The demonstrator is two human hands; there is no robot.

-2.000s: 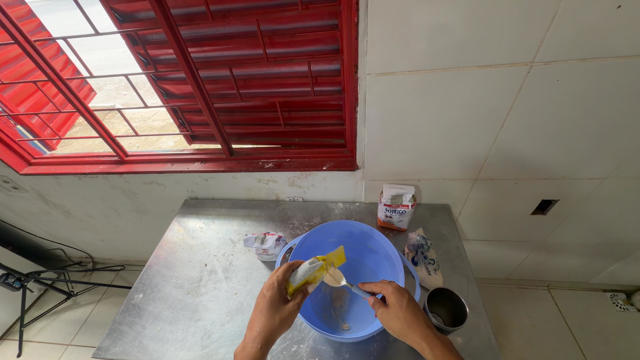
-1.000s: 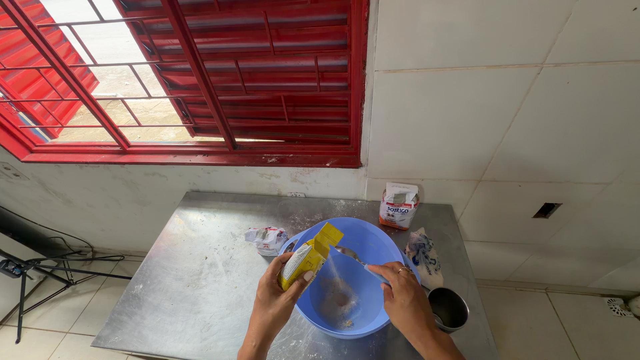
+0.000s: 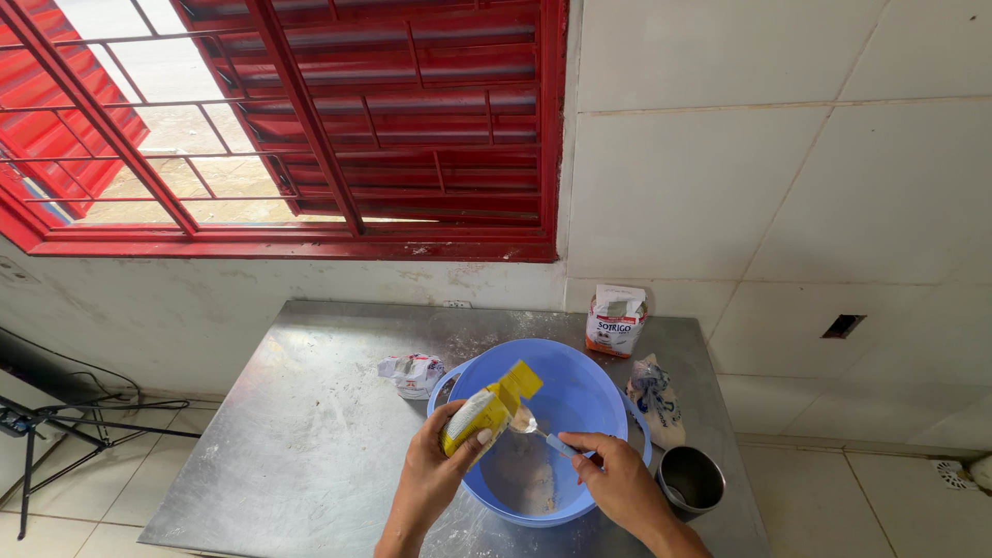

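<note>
My left hand [image 3: 442, 457] grips a yellow packet [image 3: 484, 411], tilted with its opened end up and to the right over a blue plastic basin [image 3: 597, 380]. My right hand [image 3: 616, 473] holds a metal spoon [image 3: 525, 421] by its blue handle. The spoon's bowl, with pale powder on it, is just below the packet's opening. Light brown powder [image 3: 523, 473] lies on the basin's bottom. The basin stands on a steel table and has a handle on either side.
On the steel table [image 3: 256, 434] are a Sotrigo flour bag [image 3: 616, 322] behind the basin, a crumpled white packet [image 3: 415, 374] at its left, a tied plastic bag [image 3: 655, 399] and a metal cup [image 3: 690, 480] at its right. A red barred window [image 3: 341, 248] is in the wall behind.
The spoon has come back beside the packet's opening; one second ago it was farther right, above the basin. More powder shows on the basin's bottom than two seconds ago.
</note>
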